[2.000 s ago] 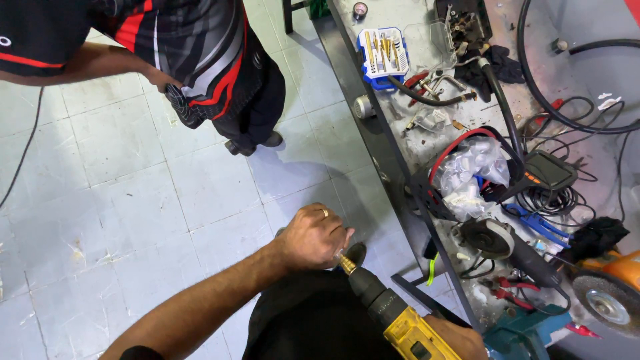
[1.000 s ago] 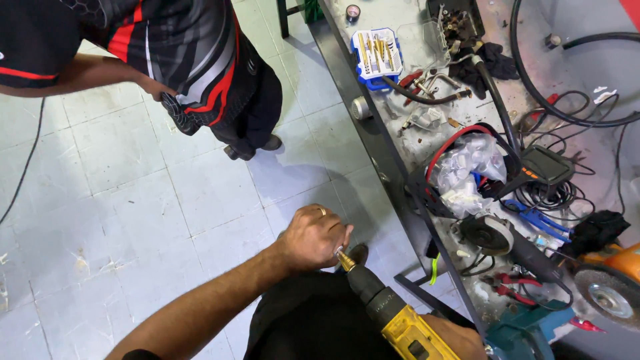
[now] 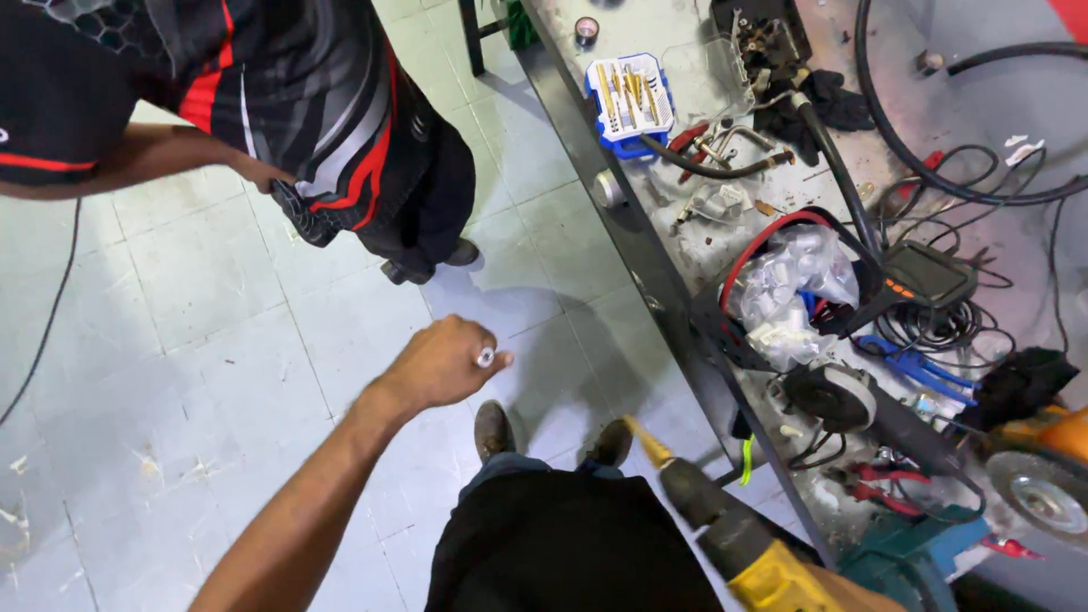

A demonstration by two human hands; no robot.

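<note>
My left hand (image 3: 449, 361) is closed around a small pale cylindrical piece (image 3: 485, 357), whose round end with a hole shows beside the thumb. To its lower right, a yellow cordless drill (image 3: 765, 565) points up and left, a gold-coloured step drill bit (image 3: 648, 442) in its black chuck (image 3: 693, 493). My right hand (image 3: 850, 591) is on the drill at the bottom edge, mostly hidden behind its yellow body. A gap separates the bit from the pale piece. On the workbench lies an open blue-and-white case of gold-coloured bits (image 3: 631, 98).
The workbench (image 3: 680, 221) on the right holds an angle grinder (image 3: 884, 425), a bag of white fittings (image 3: 786, 289), blue-handled pliers (image 3: 914, 365), coiled cable (image 3: 931, 323) and a bench grinder's wheel (image 3: 1041, 497). A co-worker (image 3: 340, 110) stands at upper left on the tiled floor.
My left hand and the drill have moved apart; earlier the bit's tip was at the fingers of my left hand. The pale piece's round end now faces the view.
</note>
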